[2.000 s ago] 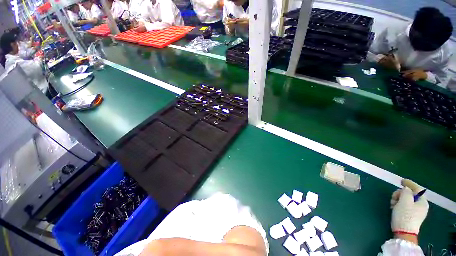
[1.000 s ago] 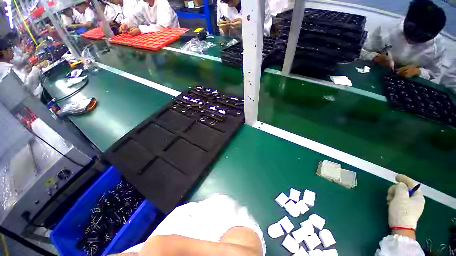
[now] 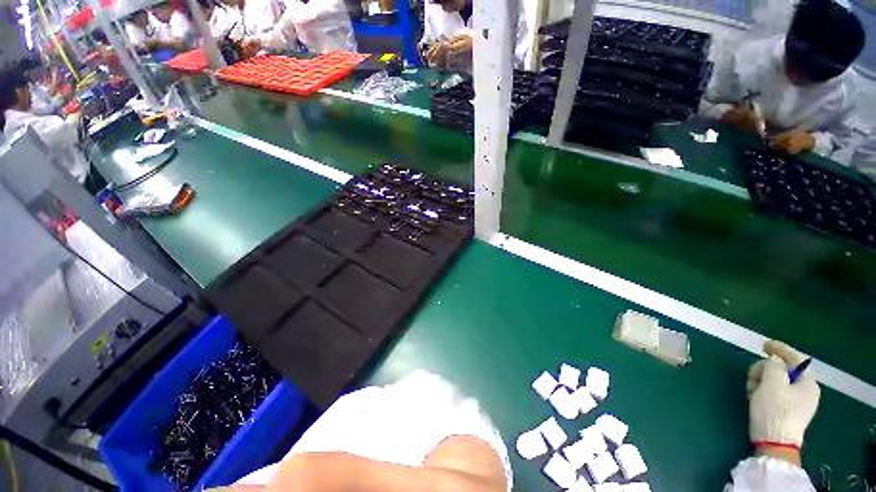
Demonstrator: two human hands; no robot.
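My right hand [image 3: 783, 399], in a white knit glove with a red cuff edge, is at the right near the white rail. Its fingers are closed around a blue pen-like pick [image 3: 799, 368], whose dark tip sticks out to the right. My left hand is out of view; a bare forearm [image 3: 384, 473] with a white sleeve [image 3: 403, 413] shows at the bottom edge. White pads [image 3: 600, 465] lie in a loose pile on the green mat. Two pale stacks of small squares [image 3: 653, 336] lie side by side near the rail.
A black blister tray [image 3: 327, 288] lies left, with clipped units [image 3: 408, 202] in its far rows. A blue bin [image 3: 274, 423] of black clips stands below it. A white upright [image 3: 490, 125] rises from the rail. A person [image 3: 812, 86] sits across the belt, beside stacked black trays [image 3: 629, 77].
The whole view shifts slightly left, then back right. My right hand stays near the rail with the pick. The pads and stacks stay in place.
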